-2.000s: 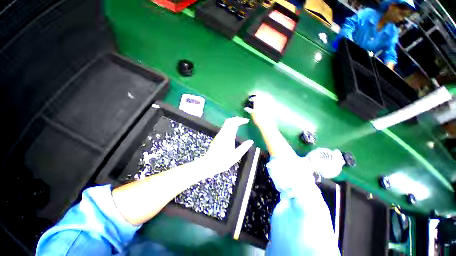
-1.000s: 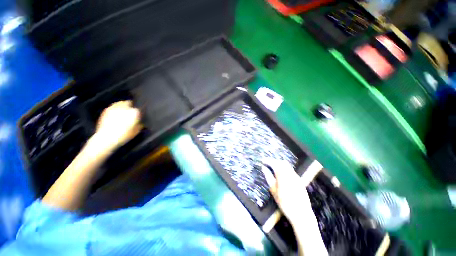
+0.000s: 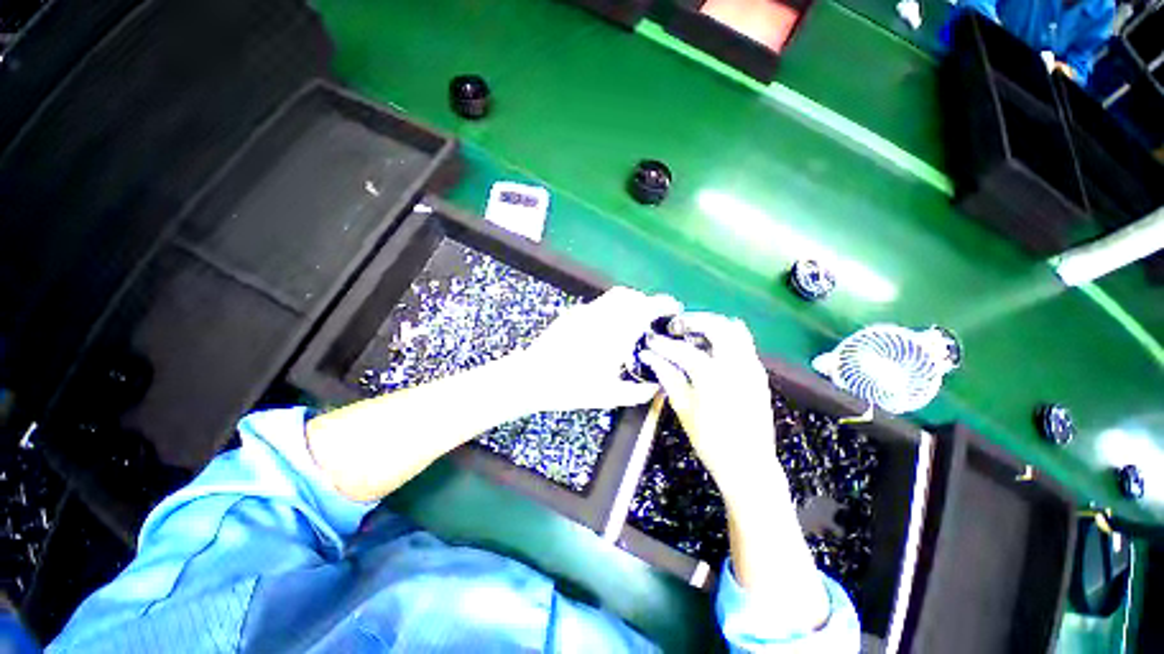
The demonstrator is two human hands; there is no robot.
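My left hand and my right hand meet above the divider of the parts bin. Both hold a round black unit between them, and the fingers cover much of it. Below my left hand lies a pile of small bright pieces in the left bin. Small black pieces lie in the right bin, partly behind my right forearm.
Round black units stand on the green surface. A white counter and small fan stand behind the bins. A divided tray is at left, a side tray at right. A person in blue is far right.
The view has swung back. My left hand has come from the dark trays at left, and my right hand has risen from the bright pieces. They now hold a black unit together.
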